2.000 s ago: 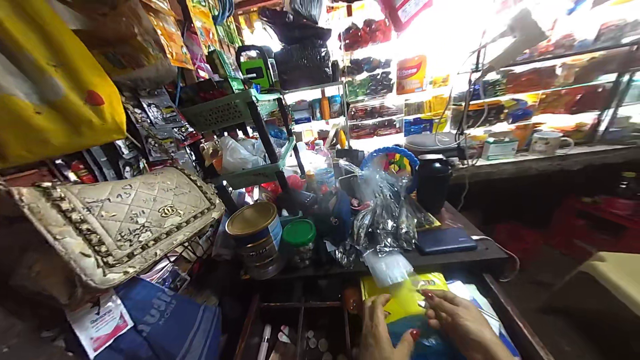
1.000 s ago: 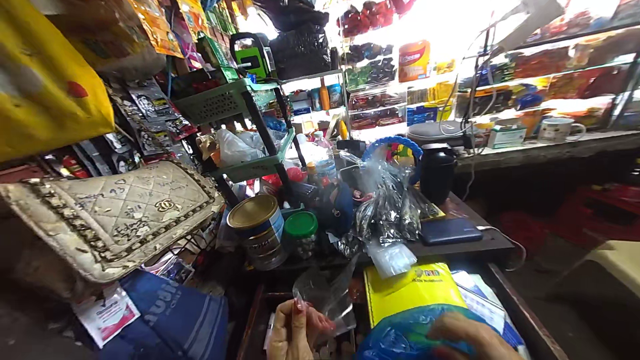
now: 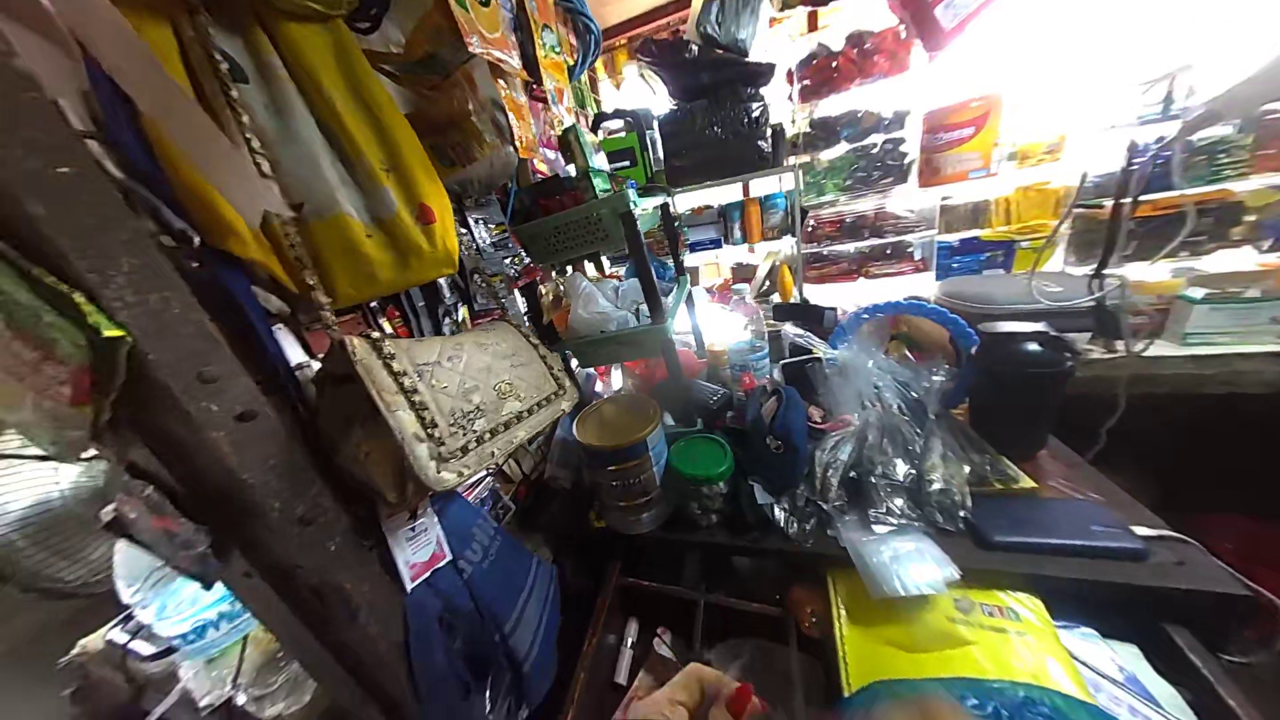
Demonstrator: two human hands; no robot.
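Observation:
My left hand (image 3: 692,692), with a red-painted nail, is at the bottom edge over an open wooden drawer (image 3: 602,640) with compartments. Its fingers are bent together on what looks like a thin clear plastic bag (image 3: 768,662). Only a blurred bit of my right hand (image 3: 918,708) shows at the bottom edge, over a blue-green plastic bag (image 3: 990,697); its fingers are hidden. Under that bag lies a yellow printed packet (image 3: 940,640). A white marker-like stick (image 3: 626,650) lies in the drawer, left of my left hand.
Behind the drawer stand a large tin (image 3: 622,450), a green-lidded jar (image 3: 700,470), bundled clear plastic bags (image 3: 890,460) and a dark blue power bank or phone (image 3: 1058,527). A worn quilted handbag (image 3: 470,395) hangs left, beside a wooden post (image 3: 200,400). Papers (image 3: 1110,665) lie right of the packet.
The view has swung left. Two seconds ago both hands were together over the yellow packet; my left hand has since moved left over the drawer, with clear plastic in it one second ago.

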